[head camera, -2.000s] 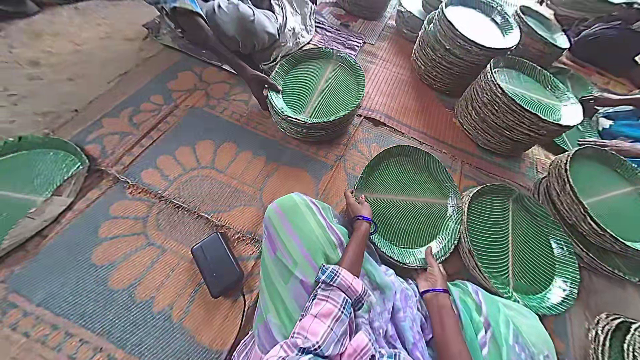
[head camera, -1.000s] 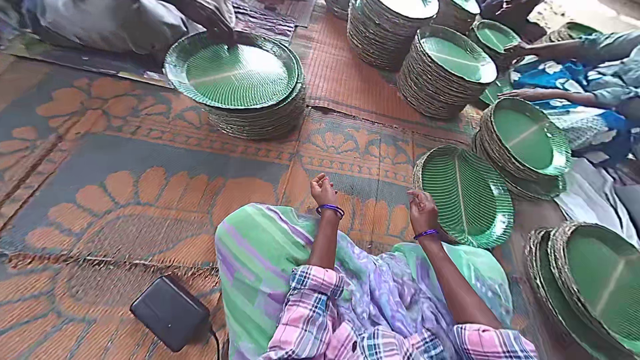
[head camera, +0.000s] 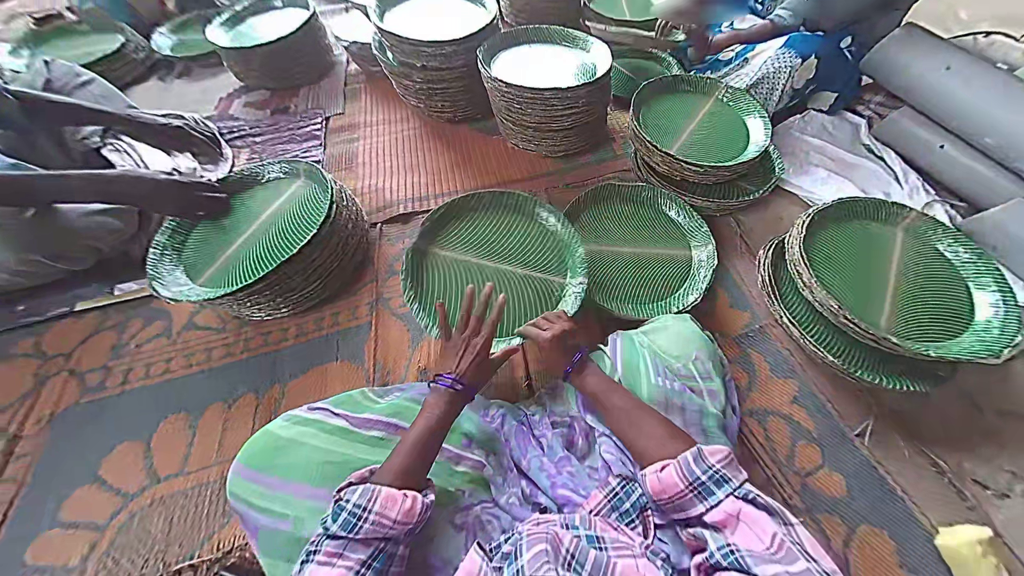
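A round green plate with a banana-leaf pattern is in front of me, above my lap. My right hand pinches its near right rim between thumb and fingers. The fingers of my left hand are spread over the near part of the plate, palm down; whether they press on it I cannot tell. Purple bangles circle both wrists. Another green plate lies on the mat just right of the first, partly behind its edge.
A tall stack of plates stands at the left, a co-worker's hand on it. More stacks stand farther back. Plates lie at the right, near grey rolls. A patterned woven mat spreads beneath. Another person sits at the back right.
One second ago my hands were raised apart over my lap without a plate; now both are at a green plate, the right gripping its rim. The view has shifted.
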